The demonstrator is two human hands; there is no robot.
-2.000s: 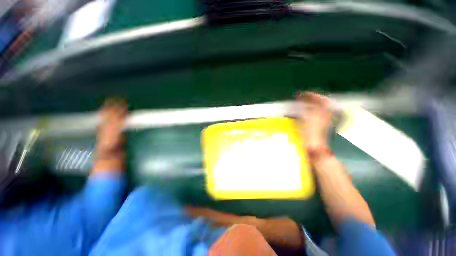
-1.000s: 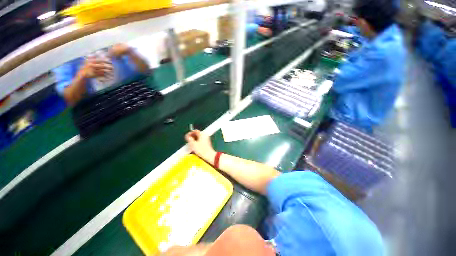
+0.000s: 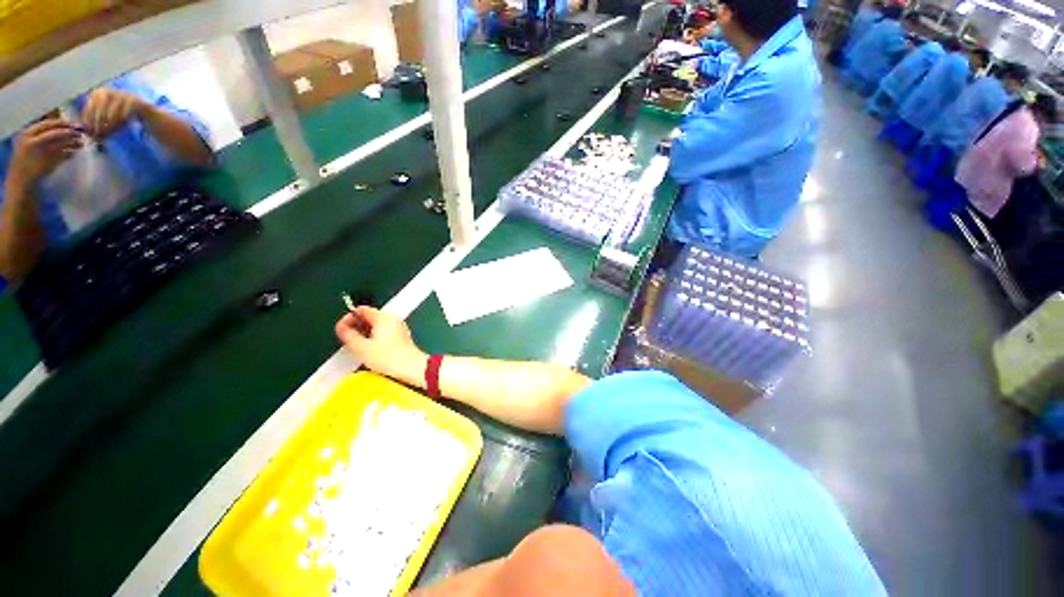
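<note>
My right hand (image 3: pixel 379 345) rests at the white edge strip of the conveyor, above the far corner of the yellow tray (image 3: pixel 251 496), with a dark red band on the wrist. Its fingers are closed on slim tweezers (image 3: pixel 348 302), of which only a short pale end shows. The tray holds a heap of small white pieces (image 3: pixel 379 496), overexposed at the middle. A dark unit lies on the belt just beyond the fingers. My left hand is not in view.
Green conveyor (image 3: pixel 175 408) with scattered black units (image 3: pixel 268 300). White sheet (image 3: pixel 504 286) right of the tray. White post (image 3: pixel 448 128). Blister trays on the bench (image 3: pixel 572 198) and in a box (image 3: pixel 735 303). A person across handles a black tray (image 3: pixel 140 251); a blue-smocked worker stands ahead.
The view has swung right and up from the bench, and the left hand has left the picture. The right hand stays by the belt edge, and the tray sits lower left.
</note>
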